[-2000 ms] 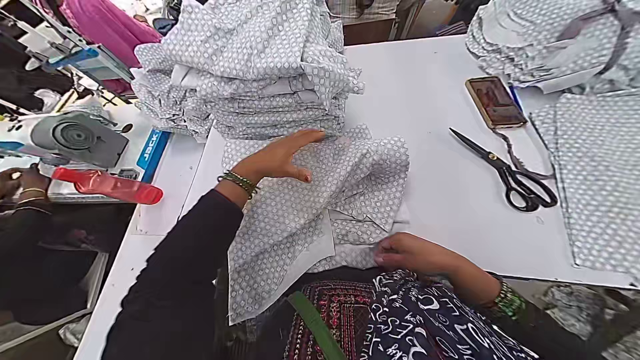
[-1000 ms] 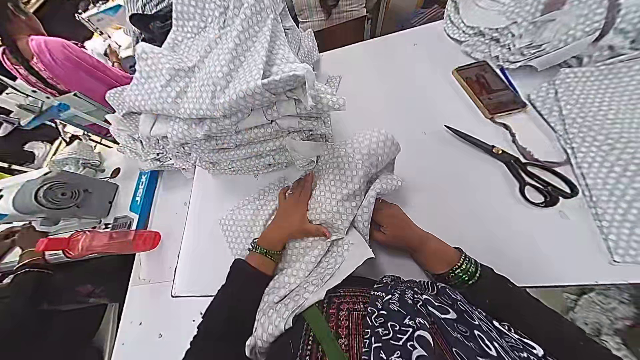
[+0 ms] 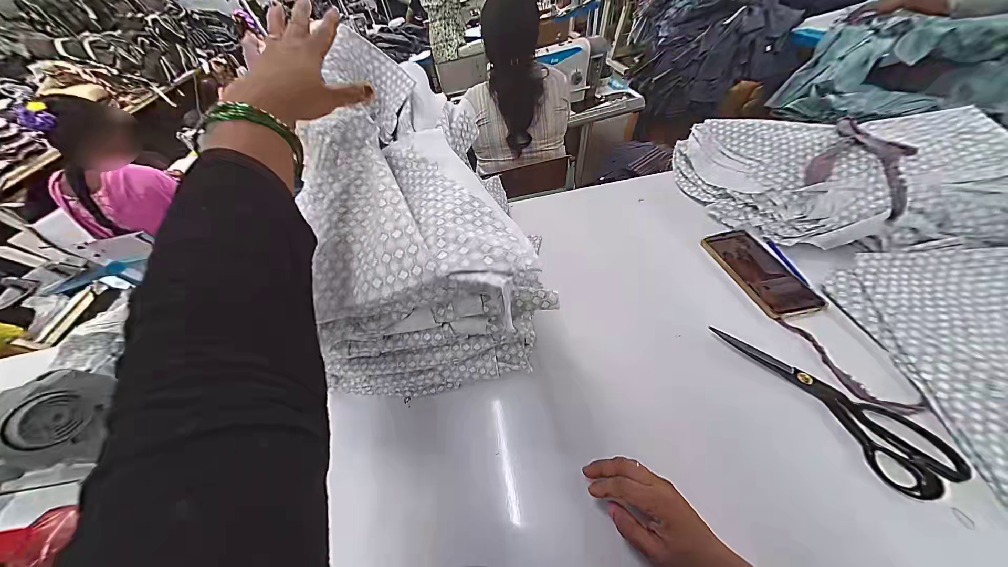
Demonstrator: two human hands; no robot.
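My left hand (image 3: 287, 71), with green bangles at its wrist, reaches far out with fingers spread over the back of a tall stack of folded grey-and-white patterned fabric pieces (image 3: 425, 346). A fabric corner (image 3: 370, 75) rises beside its palm; whether they touch is hard to tell. Low in the view, my right hand (image 3: 654, 504) rests on the white tabletop (image 3: 614, 378), fingers slightly curled and holding nothing. To its right lie black-handled tailor's scissors (image 3: 843, 409), blades closed and pointing up-left.
A smartphone (image 3: 764, 272) and a blue pen (image 3: 783, 260) lie beyond the scissors. A fabric bundle tied with a cloth strip (image 3: 894, 169) and flat patterned fabric (image 3: 945, 331) occupy the right side. A sewing machine (image 3: 55, 425) stands at left. Co-workers sit at left (image 3: 118, 189) and ahead (image 3: 520, 118).
The cloth that was under both hands at the table's near edge is no longer there. My left hand has moved out over the stack, and my right hand is off the cloth. The view has tilted up.
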